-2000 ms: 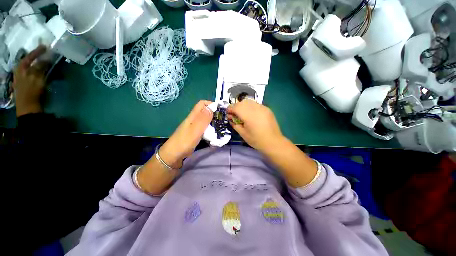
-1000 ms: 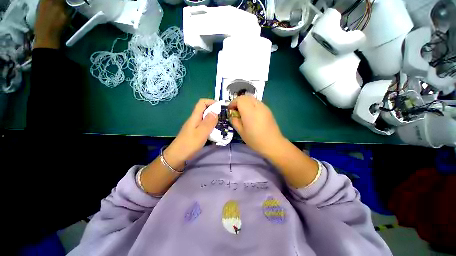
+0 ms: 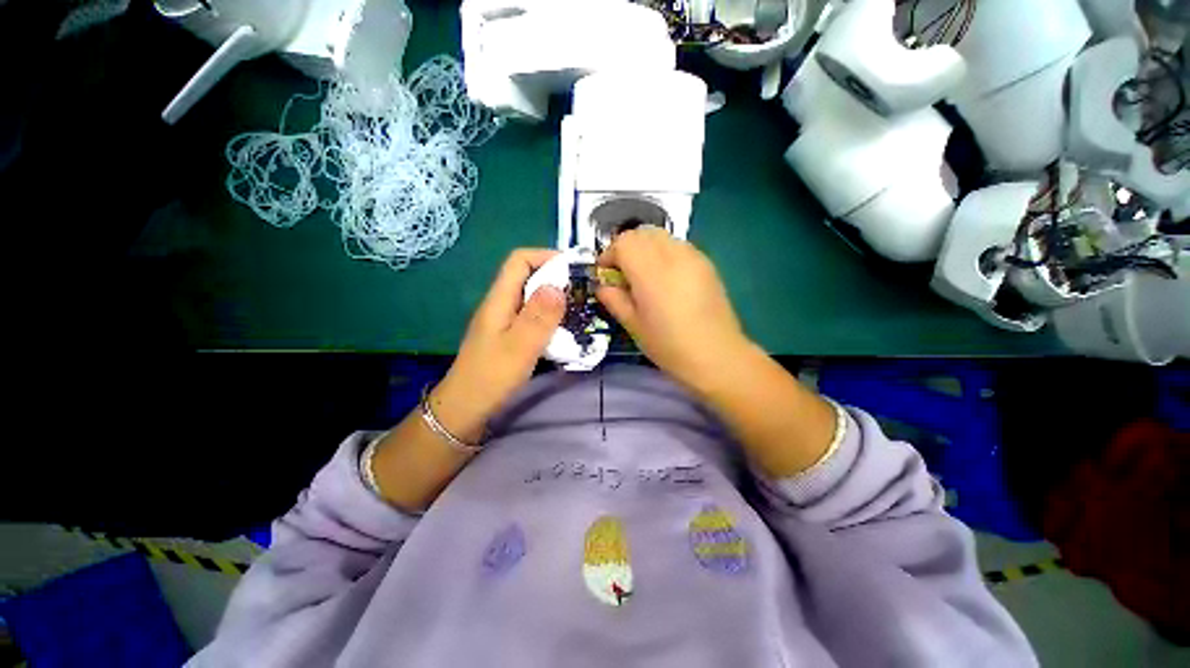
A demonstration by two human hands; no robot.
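A white camera housing (image 3: 637,137) lies on the green mat in front of me, its open end towards me. My left hand (image 3: 512,326) holds a white front cover (image 3: 574,347) with a dark circuit board in it, just below the housing's opening. My right hand (image 3: 668,303) is at the right side of the cover, its fingertips pinched together beside the board, under the opening. A small yellowish bit shows at the right fingertips; I cannot tell what it is. The fingers partly hide the board and the opening.
A tangled heap of thin white loops (image 3: 401,170) lies left of the housing. White camera bodies (image 3: 887,170) with wires are piled at the right. Another white body (image 3: 359,46) lies at upper left. The green mat's front edge (image 3: 326,350) runs before me. Dark red cloth (image 3: 1129,522) shows at lower right.
The neighbour's hand at the left has gone out of view, and the white body there has shifted. My hands stay at the cover, which is tilted slightly differently. The view has shifted a little.
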